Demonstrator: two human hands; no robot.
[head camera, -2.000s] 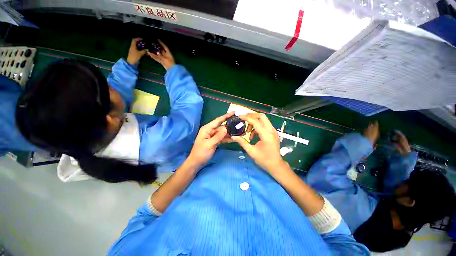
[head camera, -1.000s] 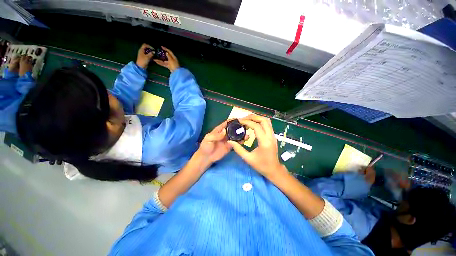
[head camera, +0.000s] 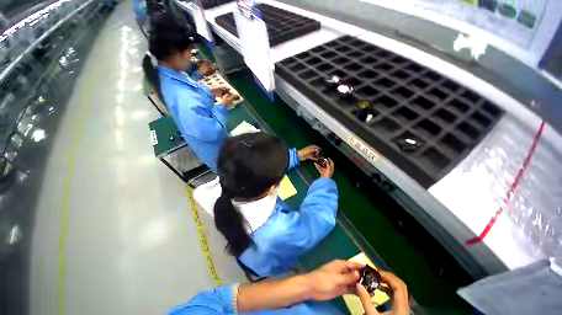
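Note:
A small dark round watch body (head camera: 370, 279) is held in the fingertips of both hands at the bottom right of the view. My left hand (head camera: 338, 280) grips its left side with thumb and fingers. My right hand (head camera: 391, 295) holds its right side and is partly cut off by the bottom edge. The face shows glints and some inner detail, too small to make out. A yellow paper pad (head camera: 354, 303) lies on the green bench beneath the hands, partly covered by them.
A large black foam tray (head camera: 394, 80) with a few dark units lies on the white shelf (head camera: 468, 203), beside a red tape line (head camera: 511, 184). Another person (head camera: 277, 209) in a blue smock sits close on the left, with a second person (head camera: 191, 104) beyond.
The view has swung left along the line, bringing in the foam tray and aisle. My hands now appear at the bottom right, still holding the watch body.

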